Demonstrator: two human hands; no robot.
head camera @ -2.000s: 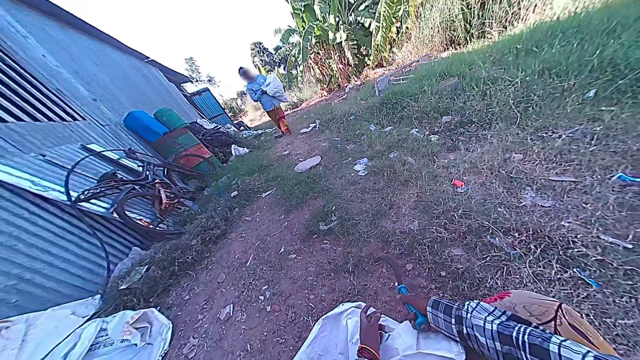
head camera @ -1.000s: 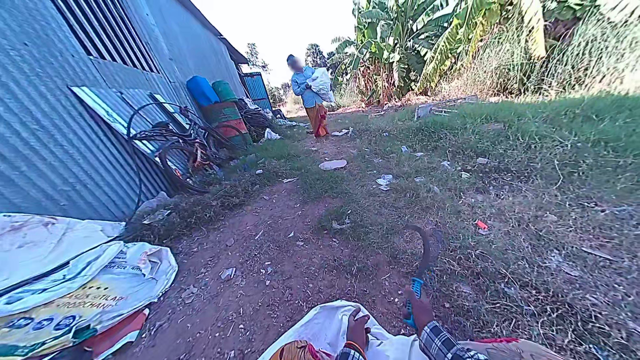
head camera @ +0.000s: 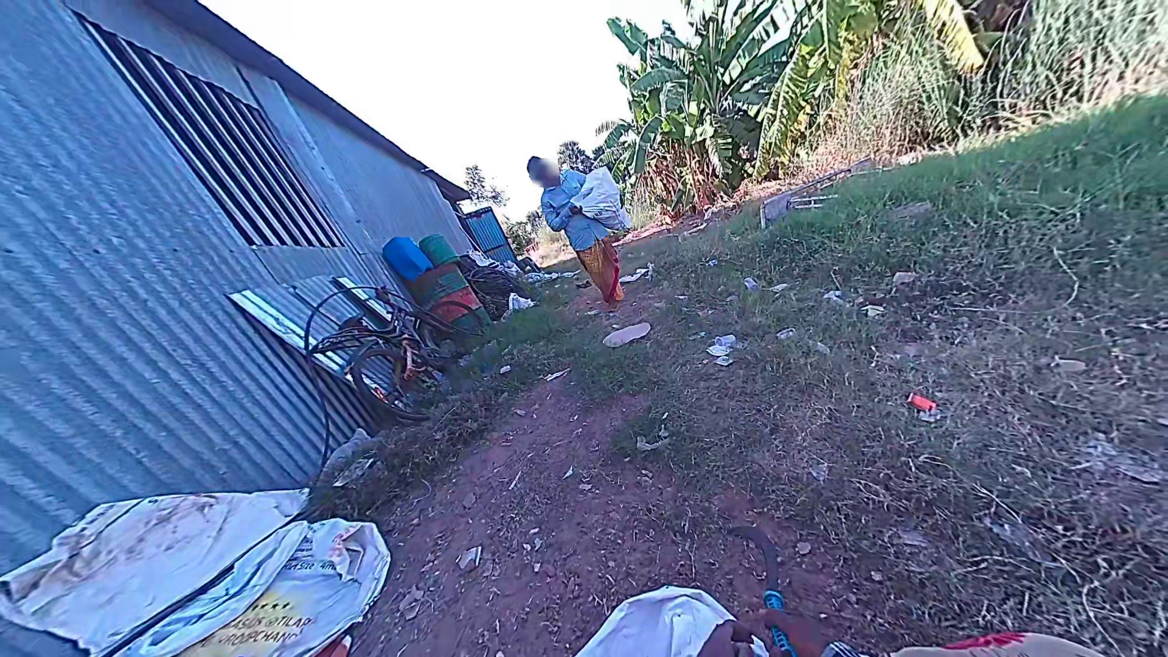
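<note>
My right hand (head camera: 792, 631), at the bottom edge, is closed around the blue handle of a sickle (head camera: 765, 553), whose dark curved blade points up and away over the dirt. Beside it, my left hand (head camera: 730, 639) touches a white sack (head camera: 659, 624); its fingers are mostly cut off by the frame, so its grip is unclear. Patterned cloth (head camera: 1004, 646) shows at the lower right. Flattened printed sacks (head camera: 155, 566) lie on the ground at the lower left.
A person (head camera: 584, 224) carrying a white bundle (head camera: 600, 196) is on the dirt path ahead. Along the corrugated metal wall (head camera: 137, 319) at left stand a bicycle (head camera: 392, 370) and drums (head camera: 443, 283). Litter dots the grass at right, a flat stone-like slab (head camera: 627, 335) lies mid-path, and banana plants (head camera: 712, 100) grow behind.
The sickle blade, upright a second ago, now sits lower in view. Both hands show less, nearer the bottom edge. The view has tilted.
</note>
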